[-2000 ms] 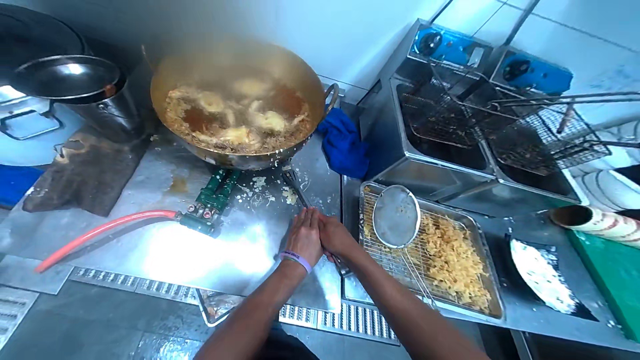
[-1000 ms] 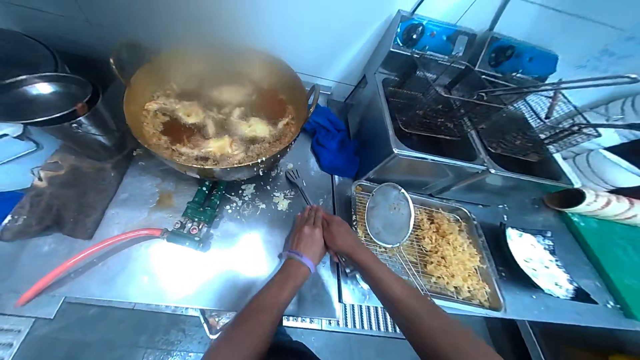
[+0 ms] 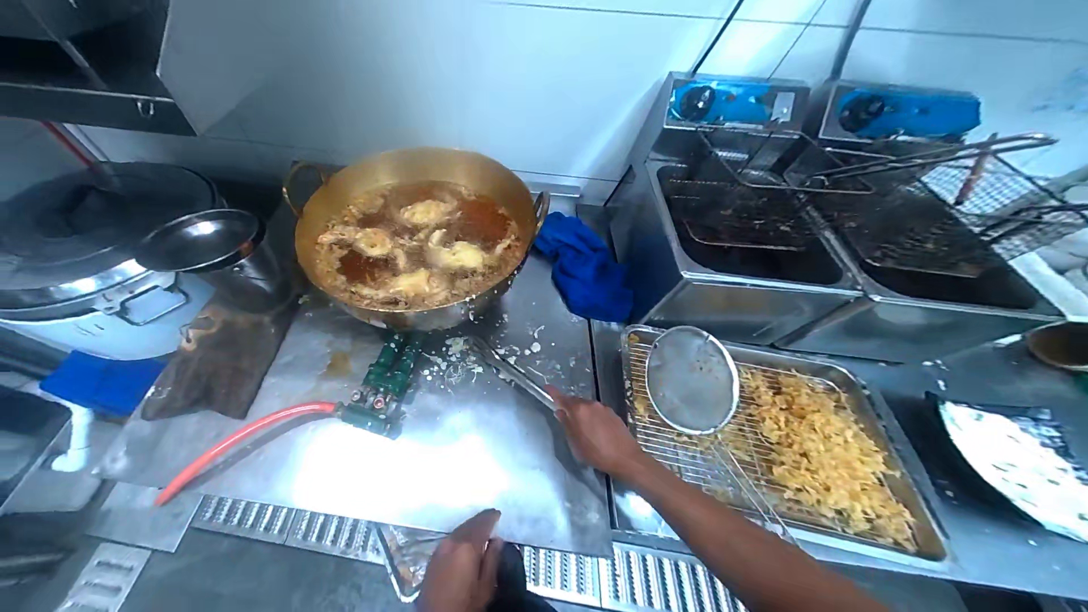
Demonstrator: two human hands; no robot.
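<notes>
My right hand [image 3: 595,429] grips a pair of metal tongs [image 3: 518,374], whose tips lie by batter crumbs on the steel counter, just in front of the wok. My left hand [image 3: 463,565] is low at the counter's front edge; its fingers point up, and whether they hold anything is unclear. A large brass-coloured wok [image 3: 425,319] holds bubbling oil with several pieces of battered food [image 3: 459,255]. Right of my right hand, a round mesh skimmer [image 3: 693,380] rests on a wire rack in a metal tray [image 3: 931,518], beside a heap of golden fried bits [image 3: 824,455].
A green gas burner [image 3: 382,382] with a red hose [image 3: 246,438] sits before the wok. A blue cloth [image 3: 582,268] lies between the wok and a twin deep fryer [image 3: 748,297]. Left are a lidded pot [image 3: 93,229] and a brown cloth [image 3: 225,361]; far right, a dish of white batter [image 3: 1016,463].
My hands, together on the tongs' handle before, are now apart. The left has dropped to the counter's front edge, while the right stays on the tongs.
</notes>
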